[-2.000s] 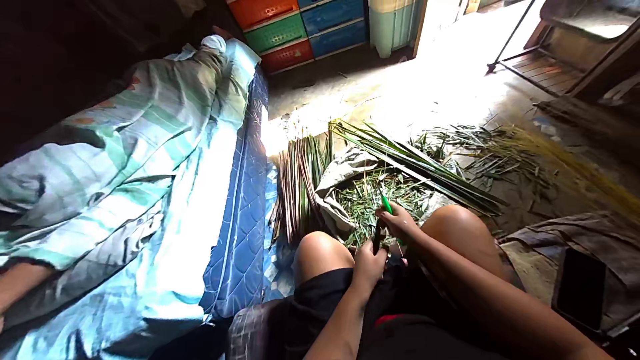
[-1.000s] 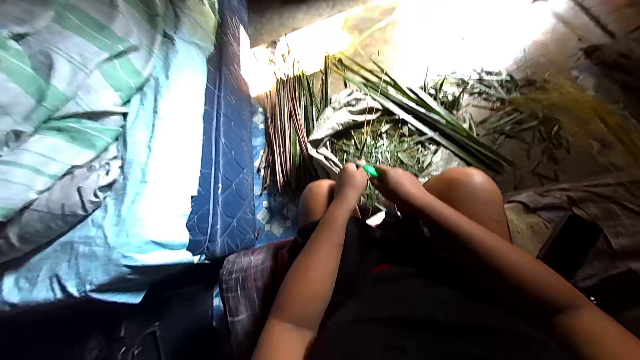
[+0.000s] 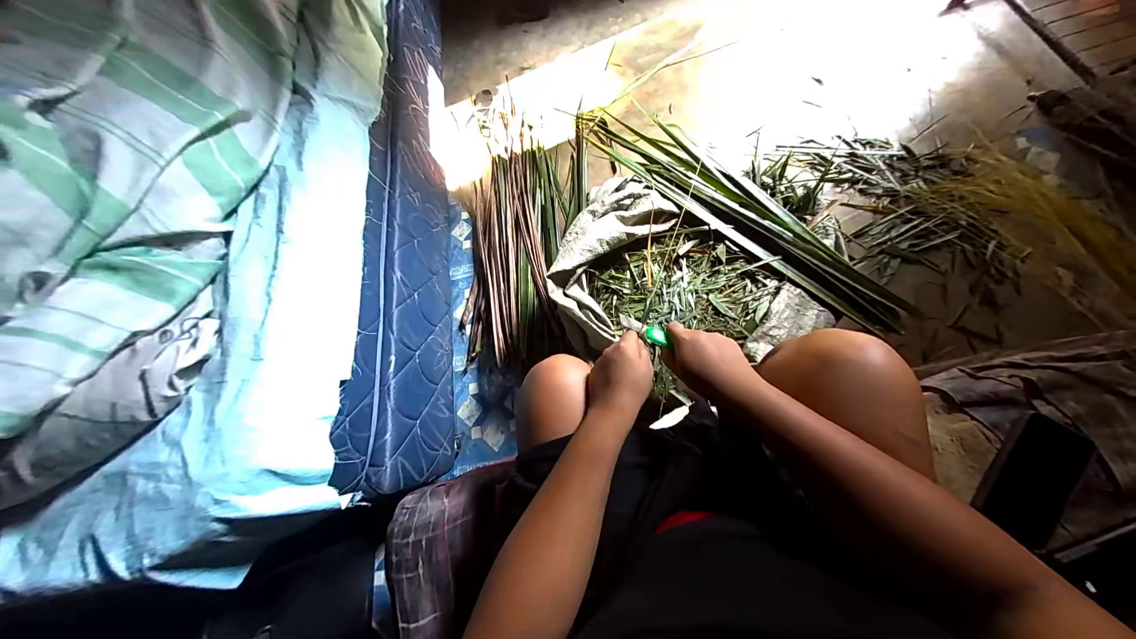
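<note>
My right hand [image 3: 706, 357] is closed on a small tool with a bright green handle [image 3: 658, 336], whose other end I cannot make out. Close beside it on the left, my left hand [image 3: 624, 371] has its fingers curled; whatever it may hold is hidden. Both hands are between my knees, over the near side of an open woven sack [image 3: 590, 253] full of cut green leaf scraps [image 3: 683, 284]. Long green leaf strips [image 3: 754, 217] lie across the sack's far right side. A bundle of brownish leaf strips [image 3: 510, 257] lies left of the sack.
A blue quilted mattress [image 3: 399, 293] with rumpled sheets [image 3: 133, 266] runs along the left. More leaf scraps [image 3: 932, 195] are strewn on the floor at right. A black rectangular object [image 3: 1034, 479] rests on crumpled cloth [image 3: 976, 399] beside my right knee.
The view has tilted down. Two seconds ago my hands were a little apart, with a dark object at the left hand and the green handle in the right; now they are close together.
</note>
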